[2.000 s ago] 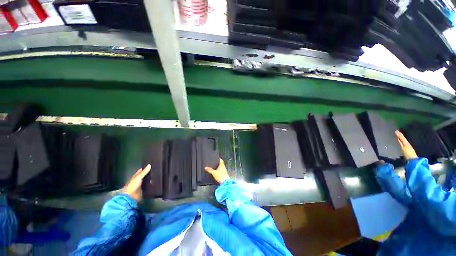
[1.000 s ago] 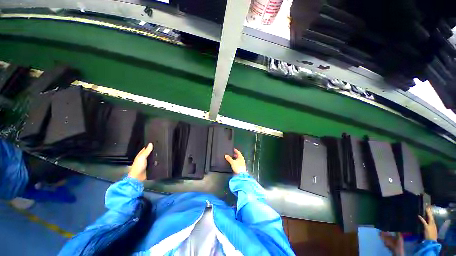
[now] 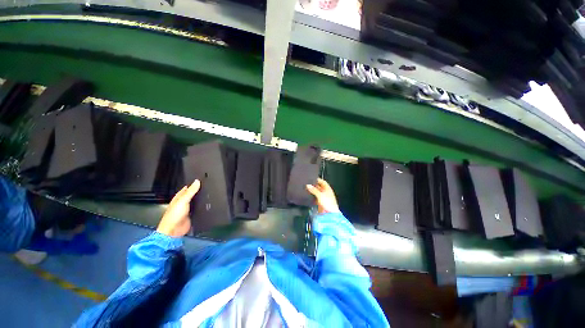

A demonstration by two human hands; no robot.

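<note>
A group of flat matte-black boxes (image 3: 247, 182) stands leaning in a row on the metal ledge in front of me. My left hand (image 3: 179, 210) is at the left end, its thumb and fingers against a black box (image 3: 208, 186) with small pale marks. My right hand (image 3: 324, 196) is at the right end, its thumb on the face of a tilted black piece (image 3: 302, 174) with a cut-out near its top. The fingers behind both end pieces are partly hidden.
More black boxes lean at the left (image 3: 72, 142) and right (image 3: 396, 198) on the ledge. A green belt (image 3: 192, 96) runs behind, under a grey shelf with a slanting post (image 3: 276, 70). Silvery packets (image 3: 410, 86) lie below the shelf. A brown carton (image 3: 410, 298) is below the ledge.
My right hand has moved right and slightly up with the end piece, which now tilts apart from the middle ones. The left end box is turned more towards me. The neighbour's hands at right are gone from view.
</note>
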